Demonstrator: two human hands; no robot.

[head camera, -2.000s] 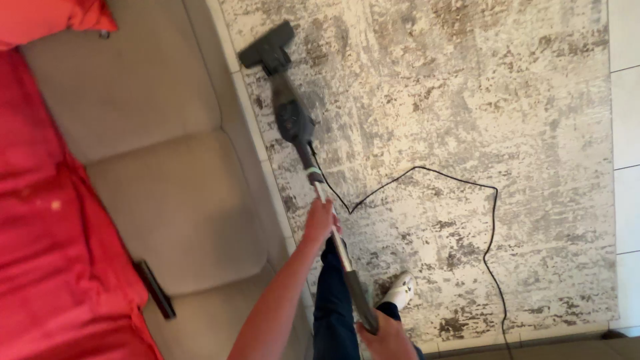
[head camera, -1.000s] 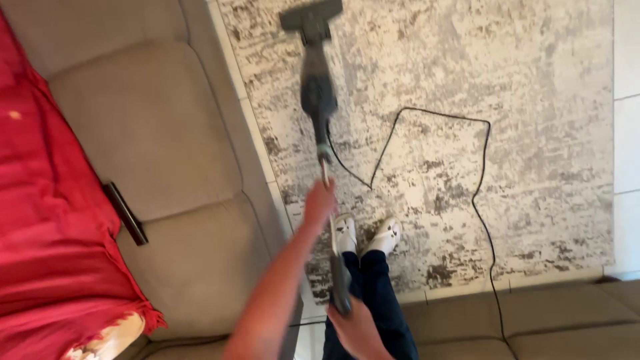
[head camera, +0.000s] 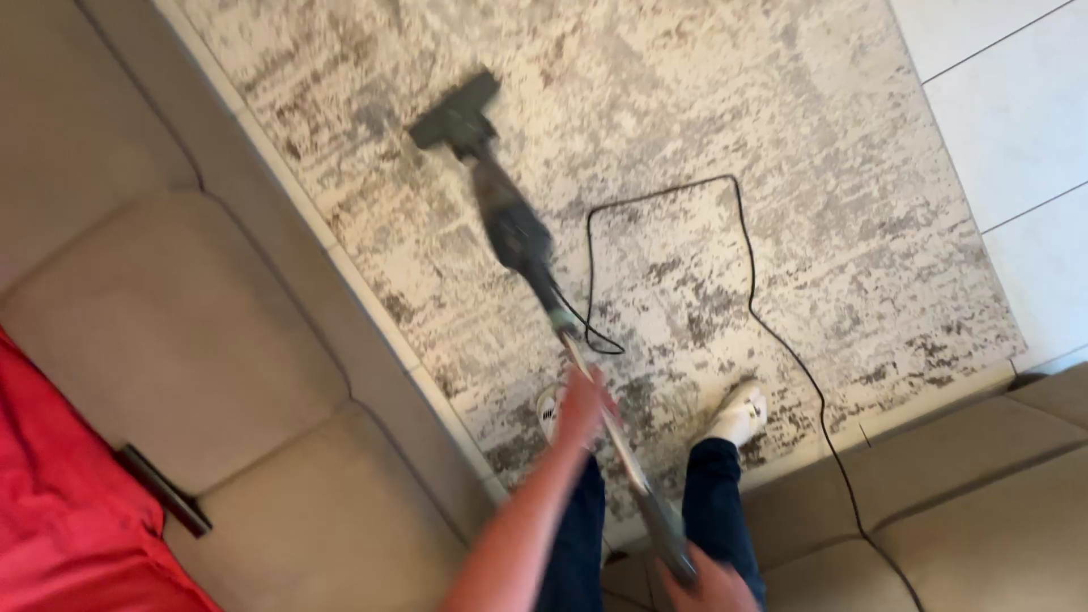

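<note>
A dark grey corded stick vacuum cleaner (head camera: 516,234) slants across the view, its wide floor head (head camera: 456,115) on the patterned grey and cream rug (head camera: 671,93). My left hand (head camera: 586,404) is closed around the metal tube (head camera: 625,455) below the motor body. At the bottom, my right hand (head camera: 710,582) grips the dark handle (head camera: 667,531). Both hands are blurred. A black power cord (head camera: 750,255) runs from the motor body in bends over the rug and onto the sofa at the lower right.
A beige sofa (head camera: 170,340) lines the left, with a red cloth (head camera: 68,527) and a dark flat object (head camera: 161,489) on it. Another sofa section (head camera: 977,501) stands at the lower right. My feet in white socks (head camera: 741,414) are on the rug. White floor tiles (head camera: 1011,110) border it.
The view has turned and shifted. My feet, side by side a second ago, are now apart. Both hands still hold the vacuum cleaner, and the cord lies in a different bend near its body.
</note>
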